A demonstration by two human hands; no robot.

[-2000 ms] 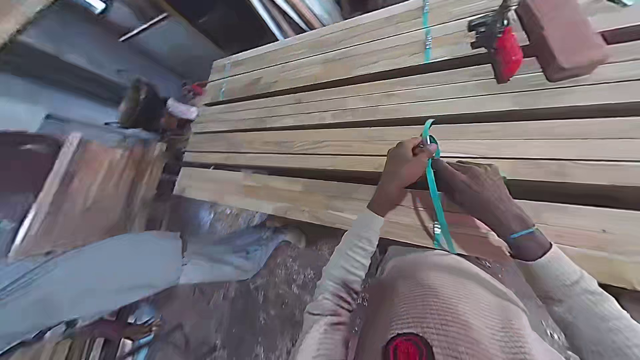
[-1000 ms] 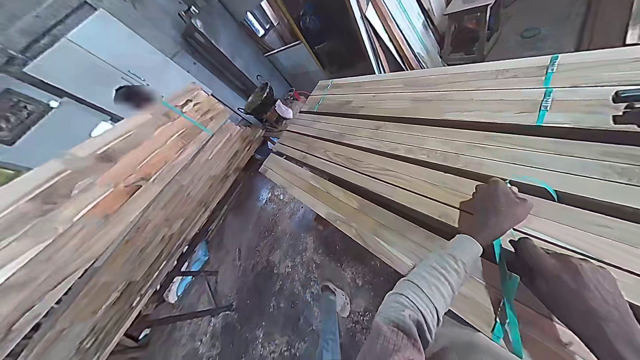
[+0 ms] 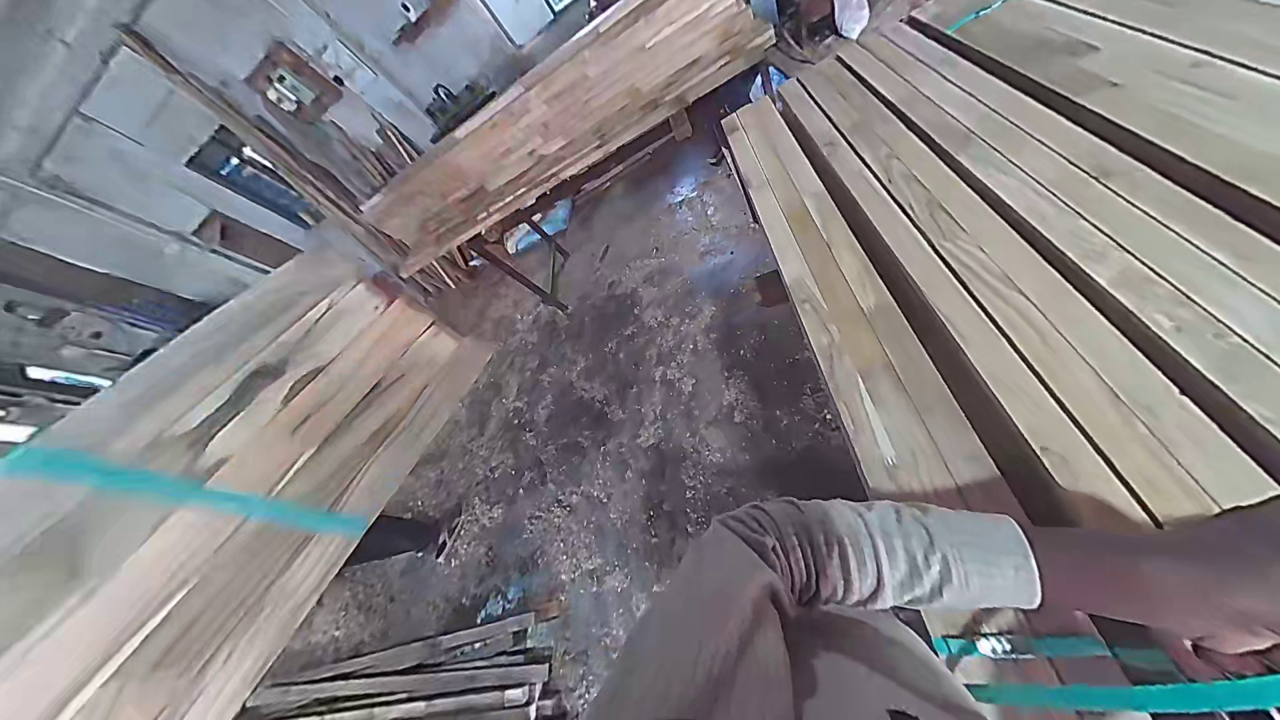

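Note:
My left hand (image 3: pixel 1225 610) is at the lower right edge, cut off by the frame, above the long wooden boards (image 3: pixel 1000 290) on my right. Its forearm crosses the near boards, the light sleeve pushed up. A green plastic strap (image 3: pixel 1130 694) runs just below the hand, and another length lies across the boards beside it. Whether the fingers hold the strap cannot be made out. My right hand is outside the view.
Another stack of boards (image 3: pixel 330 410) with a green strap (image 3: pixel 190 492) stands at the left. Farther back is a stack of planks (image 3: pixel 590 110) on a metal stand (image 3: pixel 520 270). Wood strips (image 3: pixel 420 675) lie low on the dusty floor (image 3: pixel 640 400).
The view has swung strongly to the left. Both hands were at the green strap on the boards earlier; now only my left hand shows, at the right edge.

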